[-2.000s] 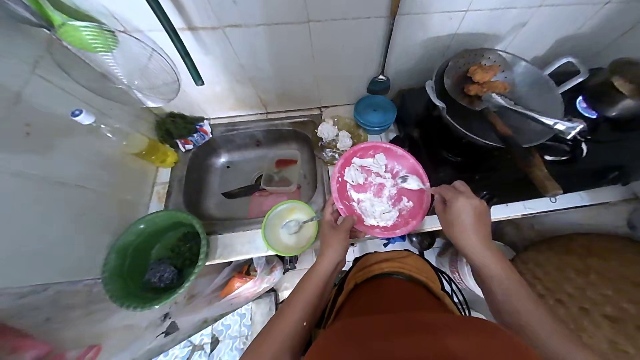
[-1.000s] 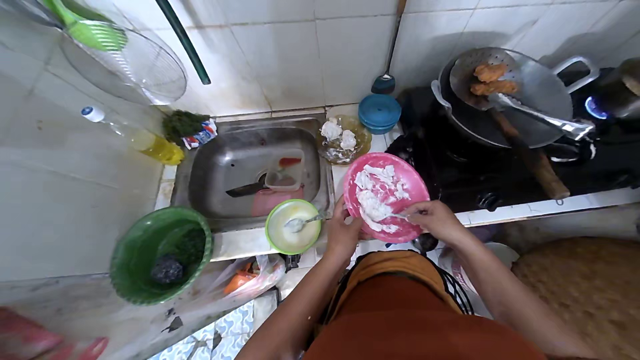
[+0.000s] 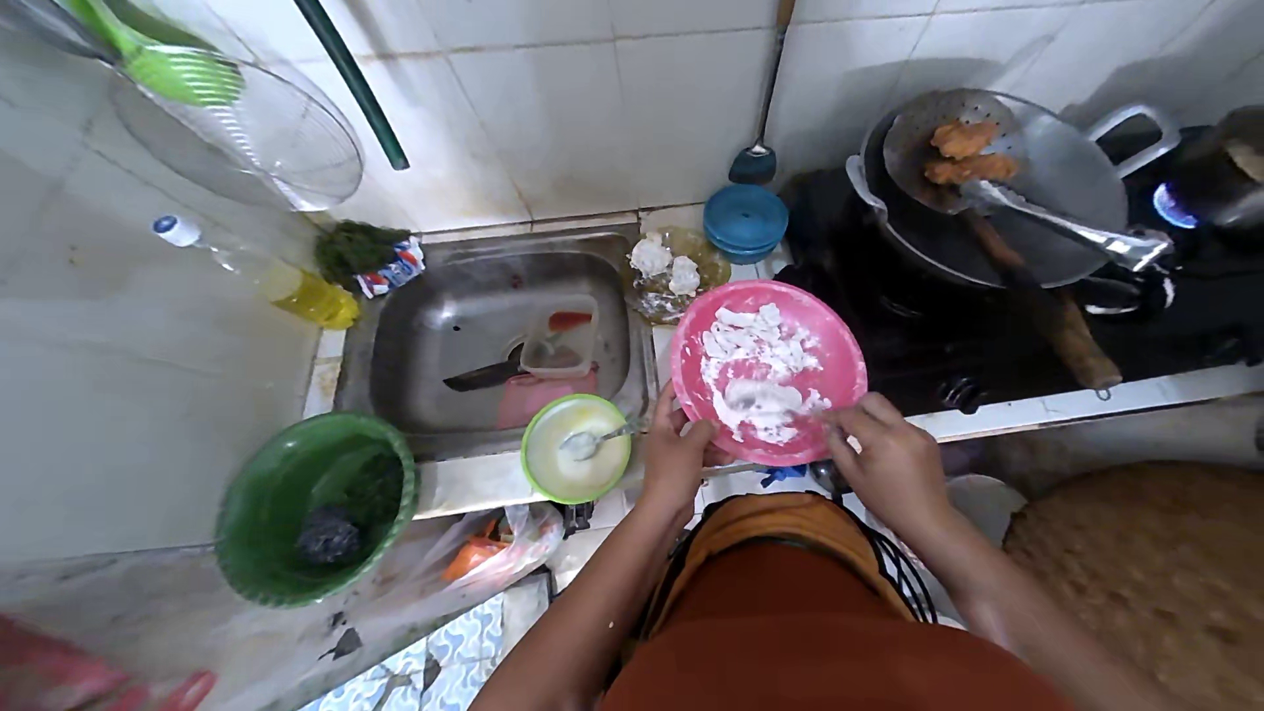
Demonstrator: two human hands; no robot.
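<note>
My left hand (image 3: 679,449) grips the lower left rim of a pink plastic bowl (image 3: 851,341), which holds white flour (image 3: 755,341). At the bowl's lower right, my right hand (image 3: 877,444) holds a spoon (image 3: 765,397) whose blurred head lies in the flour. Left of the bowl, a green-rimmed bowl of pale batter (image 3: 576,415) has a metal spoon (image 3: 583,444) in it. Behind the pink bowl, a glass plate (image 3: 713,252) carries white-coated pieces (image 3: 652,255). Fried pieces (image 3: 968,170) rest on a perforated skimmer (image 3: 904,148) over the wok.
At right a wok (image 3: 1071,188) sits on the black stove (image 3: 918,365); a burner flame (image 3: 1173,205) burns beyond it. The steel sink (image 3: 444,296) holds a knife (image 3: 484,375) and a plastic container (image 3: 560,341). A green basin (image 3: 316,425), an oil bottle (image 3: 296,291) and blue bowls (image 3: 747,219) stand around.
My right hand has moved from the pink bowl's right side to its lower right, and the spoon has moved lower in the flour. My left hand stays on the rim.
</note>
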